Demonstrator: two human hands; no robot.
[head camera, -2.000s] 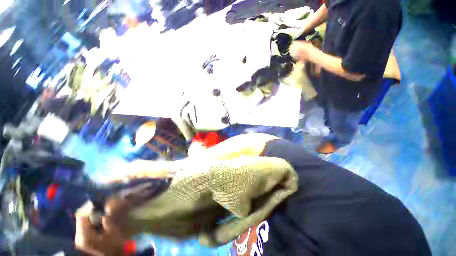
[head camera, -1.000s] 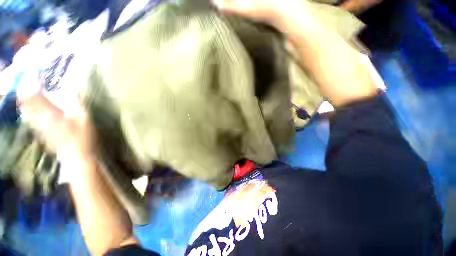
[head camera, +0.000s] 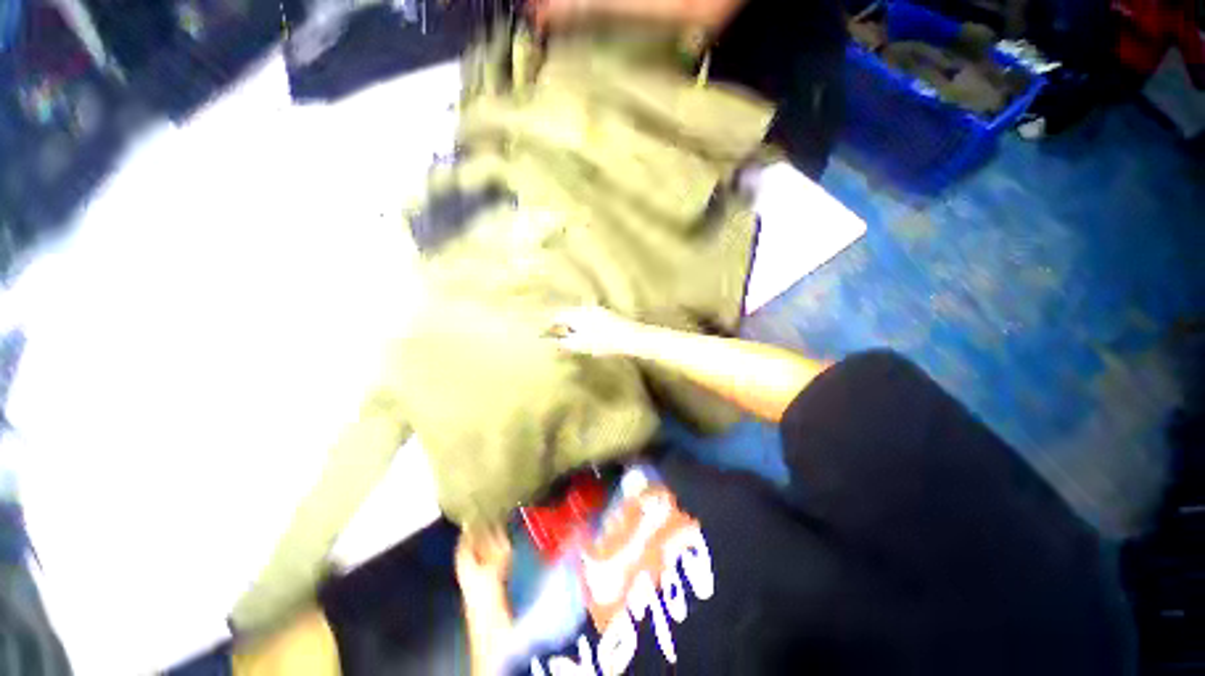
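An olive jacket (head camera: 529, 396) lies over the near edge of the white table, with one sleeve (head camera: 324, 515) stretched toward the lower left. My right hand (head camera: 597, 332) is on top of the jacket; a small dark spot shows at its fingertips, too blurred to name. My left hand (head camera: 484, 552) is at the jacket's lower edge near my body, its fingertips at the cloth and partly hidden by it. More rumpled olive cloth (head camera: 621, 172) lies just beyond; I cannot tell whether it is separate.
The white table (head camera: 172, 383) extends to the left, with its corner at the right. Another person's blurred arm (head camera: 634, 13) is at the top edge. A blue crate (head camera: 925, 132) holding brownish cloth stands on the blue floor at upper right. A round yellowish surface (head camera: 288, 650) shows at lower left.
The jacket, held up in front of me a second ago, is now down on the table. My right hand has come down onto it, and my left hand has moved in to its lower edge.
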